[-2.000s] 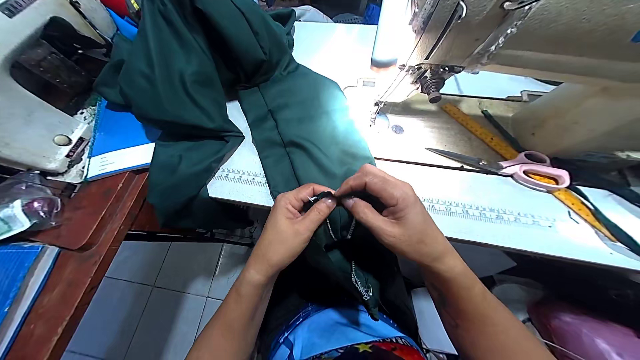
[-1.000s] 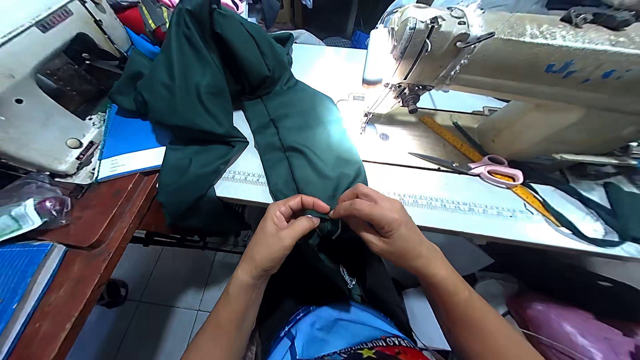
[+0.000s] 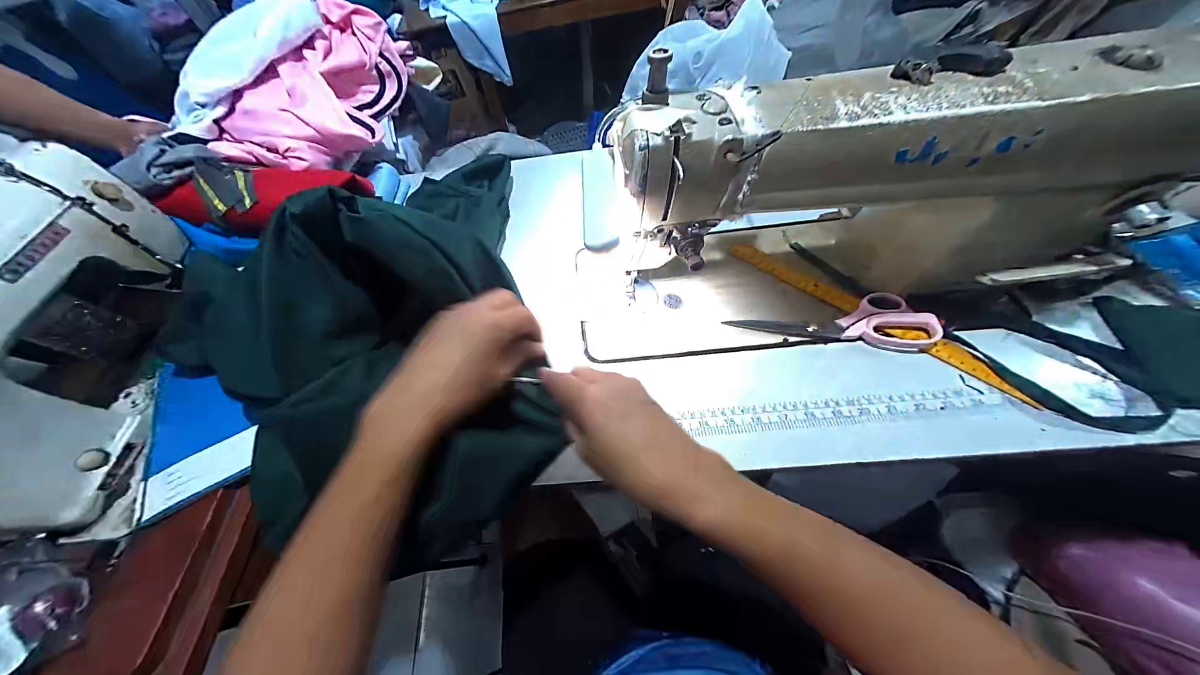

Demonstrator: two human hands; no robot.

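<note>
Dark green fabric (image 3: 319, 309) lies bunched over the left part of the white sewing table and hangs past its front edge. My left hand (image 3: 478, 347), slightly blurred, grips the fabric near the table's front. Close beside it, my right hand (image 3: 623, 427) pinches the fabric's right edge. A short, thin pale strip, perhaps part of a zipper, shows between the two hands; my fingers cover most of it. Behind my right hand stands the head of an industrial sewing machine (image 3: 670, 178). Pink-handled scissors (image 3: 891, 323) lie on the machine bed to the right.
A yellow ruler (image 3: 975, 366) lies under the scissors, near a dark fabric strip (image 3: 1116, 422). A printed scale (image 3: 834, 410) runs along the table front. Another sewing machine (image 3: 56, 441) stands at left, beside a blue folder (image 3: 192, 422). Pink cloth (image 3: 309, 94) and another person's hand (image 3: 136, 131) are behind.
My hands have moved from the fabric end near my lap up to the table's front edge. The green fabric, earlier spread flat there, is now bunched to the left. The view has tilted up.
</note>
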